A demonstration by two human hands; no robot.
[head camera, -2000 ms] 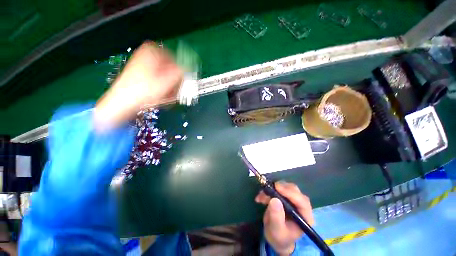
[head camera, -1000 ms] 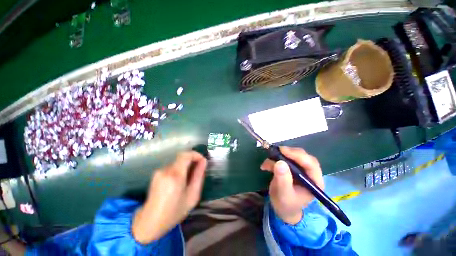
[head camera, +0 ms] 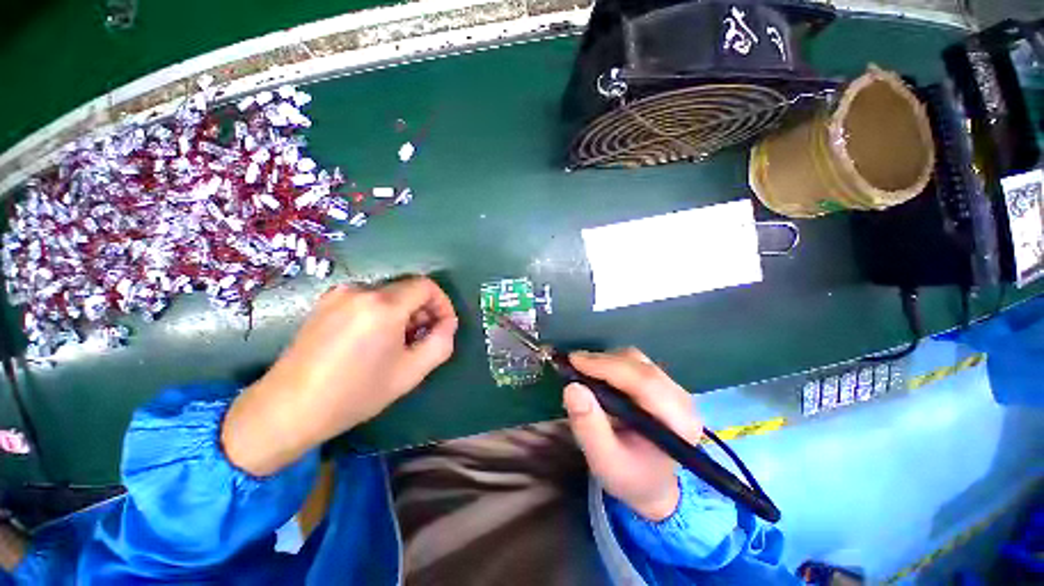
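Observation:
A small circuit board (head camera: 512, 332), green at its far end and greyish nearer me, lies flat on the dark green bench. My right hand (head camera: 624, 429) holds the black soldering iron (head camera: 675, 441); its metal tip is over the board's upper left part. Whether the tip touches cannot be told. My left hand (head camera: 355, 361) is just left of the board, fingers curled and fingertips close together. Whether it pinches something small cannot be seen. A big heap of white parts with red wires (head camera: 172, 218) lies at the left.
A white card (head camera: 673, 254) with a wire loop lies right of the board. Behind it stand a black fan (head camera: 687, 120) and a cardboard tube (head camera: 841, 149). Black boxes (head camera: 956, 172) are at the far right. A pale rail (head camera: 378, 44) borders the bench's far side.
My left hand has come down from over the belt to beside the board, which now lies on the bench. The iron's tip has moved left, from near the card to over the board.

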